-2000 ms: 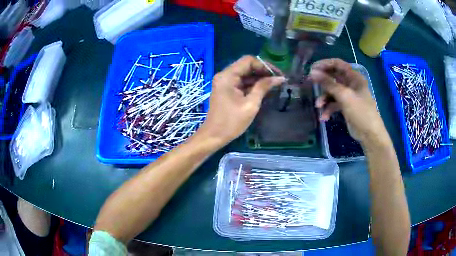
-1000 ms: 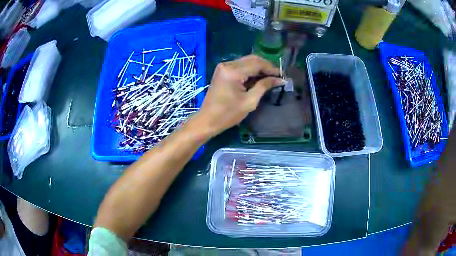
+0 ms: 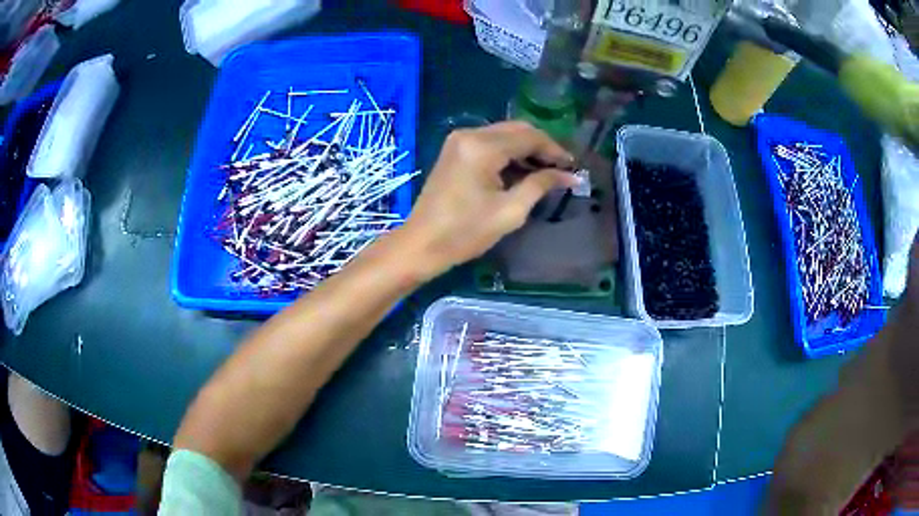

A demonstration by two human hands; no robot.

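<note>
My left hand [image 3: 489, 197] is at the press fixture [image 3: 580, 183], thumb and forefinger pinched together as around the upright rod seen a second ago. The rod itself is now hidden or blurred at the fingertips. The press head [image 3: 645, 38], labelled P6496, stands above, and its blurred ram [image 3: 608, 113] is just behind the fingertips. The base plate [image 3: 559, 247] lies under them. My right hand is out of the picture; only a blurred right forearm [image 3: 851, 433] shows at the lower right edge. The blurred press lever [image 3: 821, 50] is at the upper right.
A clear rod box [image 3: 428, 443] is nearest me. The black-parts box [image 3: 741, 252] is right of the press. A large blue tray [image 3: 197, 222] is left; a small blue tray [image 3: 796, 292] is far right. A yellow cup [image 3: 751, 83] stands behind. Lidded clear boxes [image 3: 73, 116] are at left.
My right hand left the fixture area and went out of the picture at the right. My left hand stays at the fixture. The upright rod no longer shows, and the lever has appeared at upper right.
</note>
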